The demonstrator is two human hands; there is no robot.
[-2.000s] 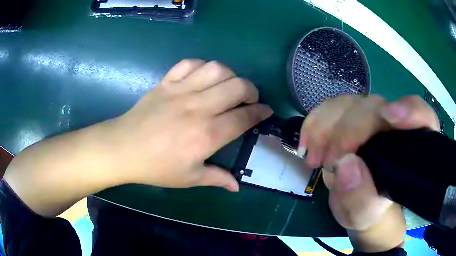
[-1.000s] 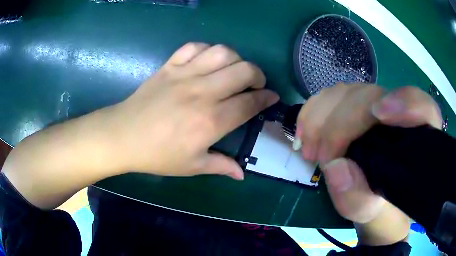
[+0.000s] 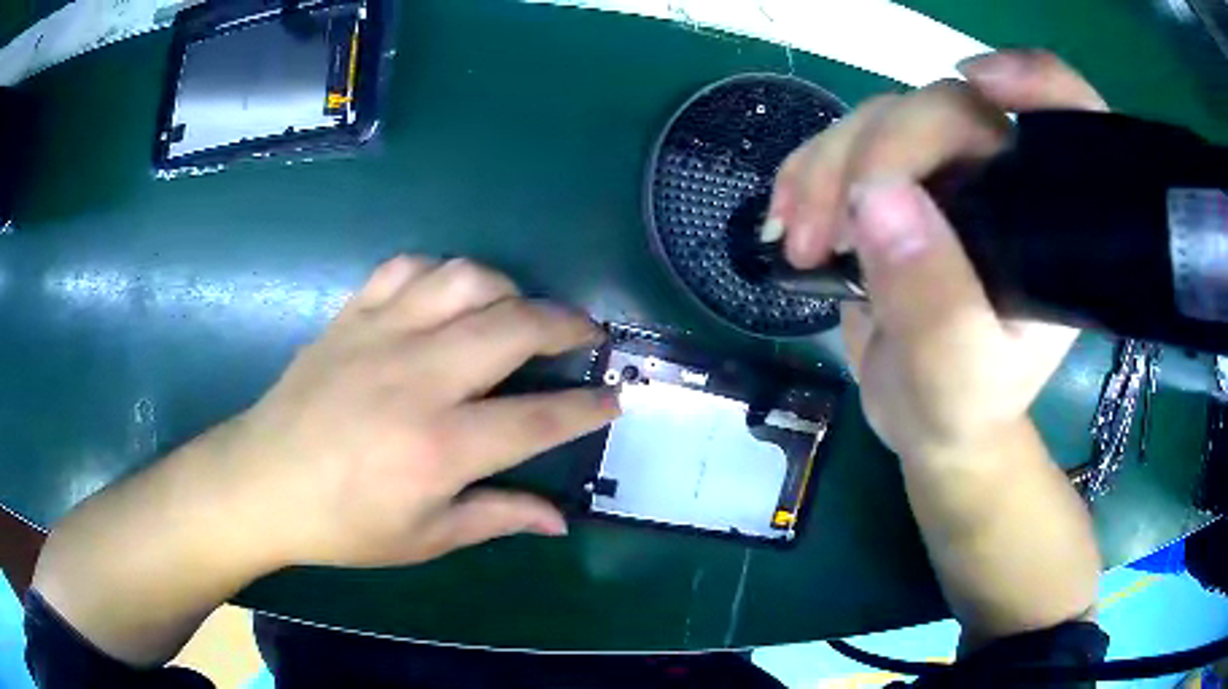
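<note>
A display unit (image 3: 694, 464) lies on the green bench with its silver-white back up and a dark strip along its far edge. My left hand (image 3: 431, 417) rests at the unit's left side, fingertips on its left edge and far left corner. My right hand (image 3: 929, 256) is closed around the black electric screwdriver (image 3: 1091, 222), above the round screw tray (image 3: 714, 175). The screwdriver's front end is over the tray's dimpled surface. Black screws lie in the tray's far part. Whether a screw is on the bit cannot be told.
Another display unit (image 3: 269, 81) lies at the far left near the white line (image 3: 754, 20). A pile of thin silvery brackets (image 3: 1120, 411) lies at the right, beyond my right wrist. The black cord (image 3: 943, 662) runs below the bench's near edge.
My right hand has lifted the screwdriver off the unit and moved it over the screw tray. The unit's dark strip is now uncovered. The view has shifted, showing the far-left unit and bracket pile.
</note>
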